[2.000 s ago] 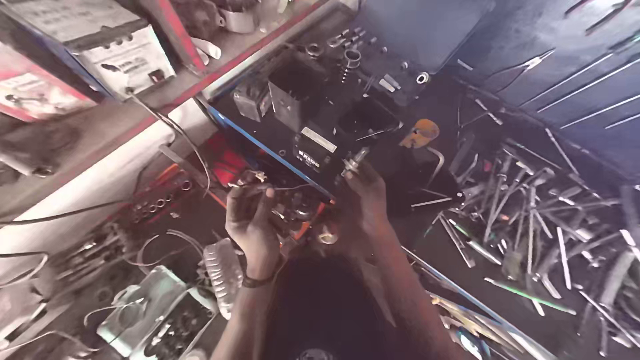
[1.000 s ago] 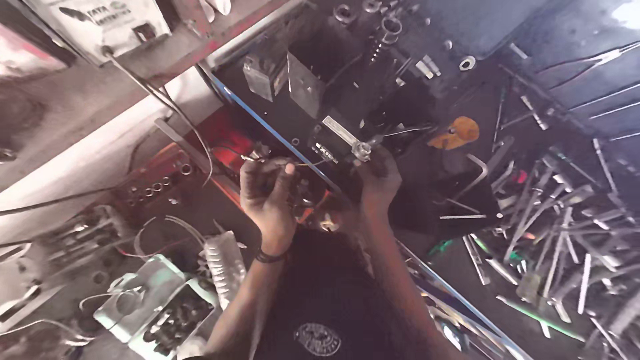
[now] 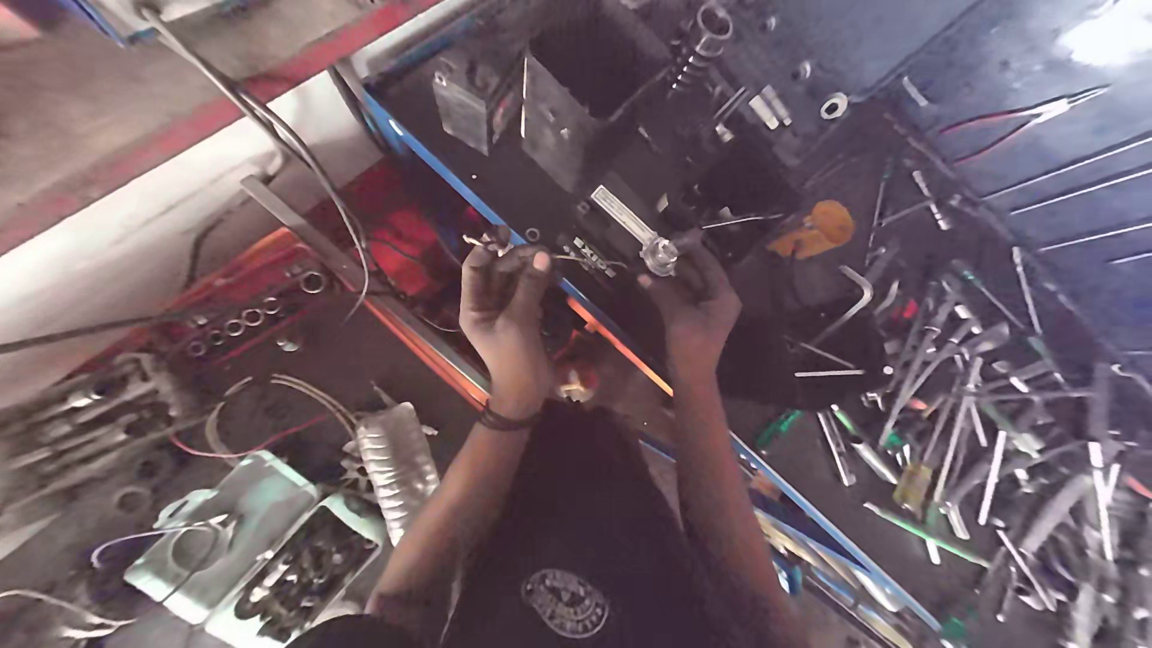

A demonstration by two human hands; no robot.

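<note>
My left hand pinches a thin wire and a small connector-like piece between thumb and fingers. The wire runs from it toward my right hand. In my right hand is a small clear, shiny part, perhaps a bulb, held at the fingertips with a thin lead or rod reaching out to the right. Both hands are raised over the blue edge of a dark bench. Behind the bulb-like part lies a pale labelled strip. Exactly how the wire meets the right hand cannot be seen.
Many loose hand tools lie at the right, near an orange piece and pliers. Metal boxes and a coil spring are at the back. At lower left are an open green case and a ribbed container.
My hands keep hold of the wire and the shiny part. The right hand's part stood more upright two seconds ago. The view has moved closer to the bench.
</note>
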